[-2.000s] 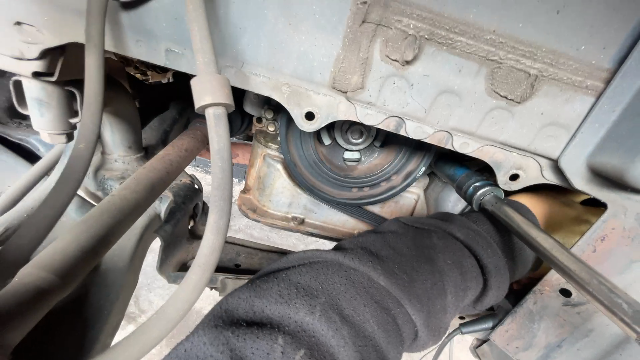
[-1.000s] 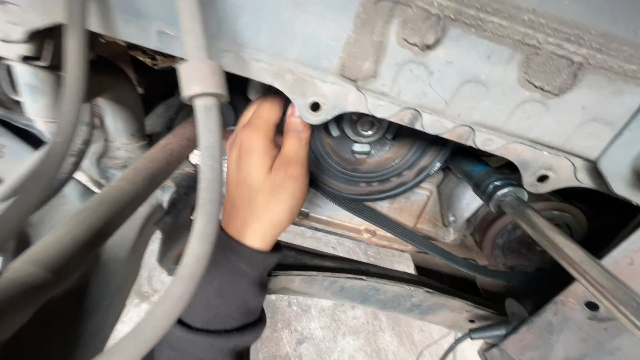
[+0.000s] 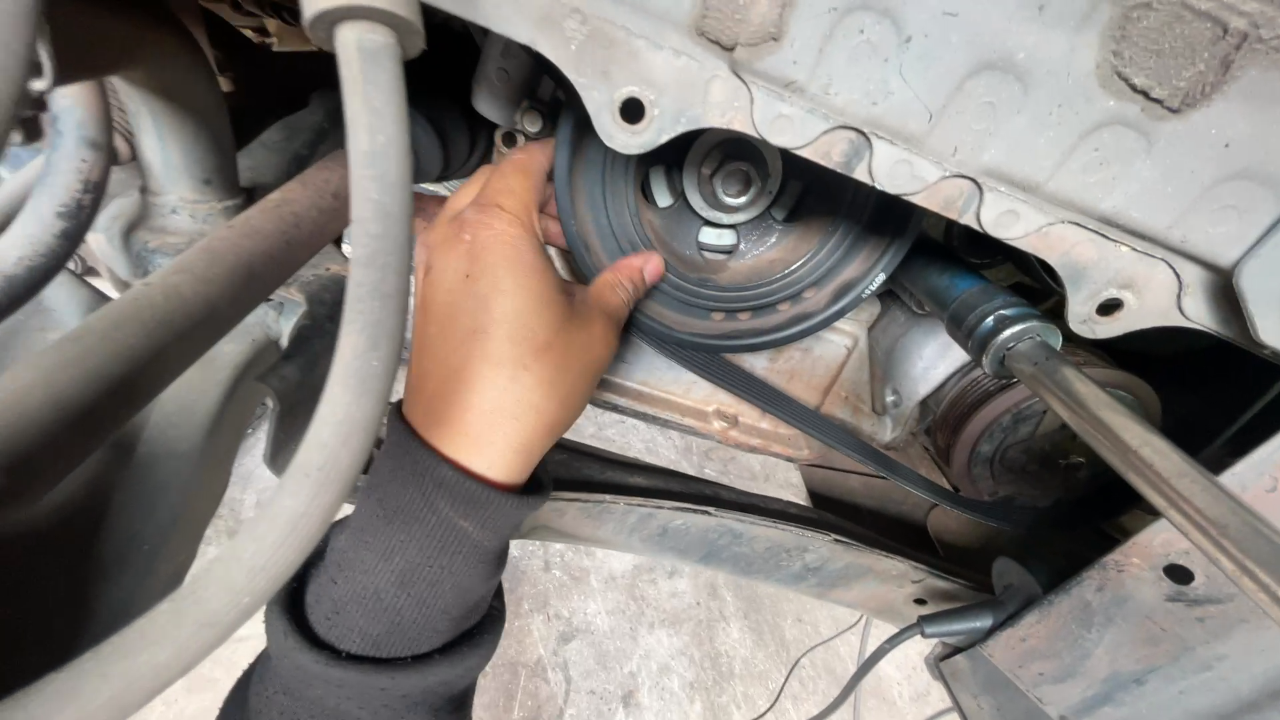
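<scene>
My left hand, in a black sleeve, is at the left edge of the black crankshaft pulley. Its thumb lies on the pulley's face and its fingers curl round behind the rim, their tips partly hidden. From under the pulley a black ribbed belt slants down right to a rusty grooved pulley. A blue socket-like tool end on a long steel bar reaches in from the right; what it sits on is hidden. My right hand is out of view.
A grey hose curves down in front, left of my hand, near a thick brown shaft. The holed metal panel edge overhangs the pulley. Below runs a metal crossmember, with a thin cable at lower right.
Two seconds ago my left arm reached right, below the pulley, with its hand behind the bar. The hand then moved to the pulley's left side, and its thumb now rests on the face.
</scene>
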